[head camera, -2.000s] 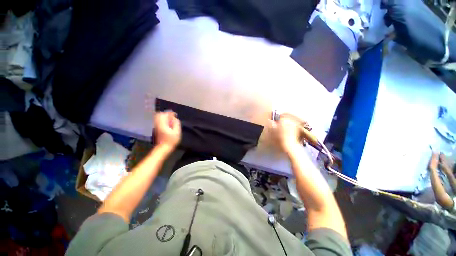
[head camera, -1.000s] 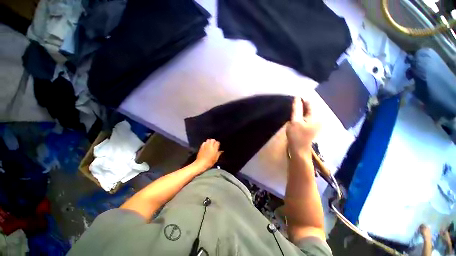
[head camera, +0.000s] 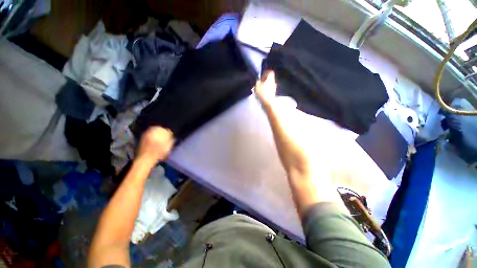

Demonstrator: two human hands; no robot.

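A black garment panel [head camera: 209, 78] lies over the left stack, blurred, and I cannot tell its edges from the black cloth beneath. My left hand [head camera: 156, 143] is closed on its near left edge. My right hand [head camera: 265, 89] is at its right corner, fingers closed on the cloth edge, close beside the far pile of black panels [head camera: 334, 78]. The steam iron [head camera: 363, 212] sits at the table's right near side, beside my right sleeve, with only its handle and part of its body showing.
The pale ironing table [head camera: 235, 152] spans the middle. A dark flat rectangle [head camera: 384, 145] lies right of the far pile. Cloth scraps [head camera: 97, 60] heap at left. A box with white cloth [head camera: 154, 207] is under the near edge. A blue-sided table [head camera: 418, 204] stands at right, by a window.
Both hands have carried the black panel from the table's near edge to the left stack. The view has turned left. The iron stays at the right.
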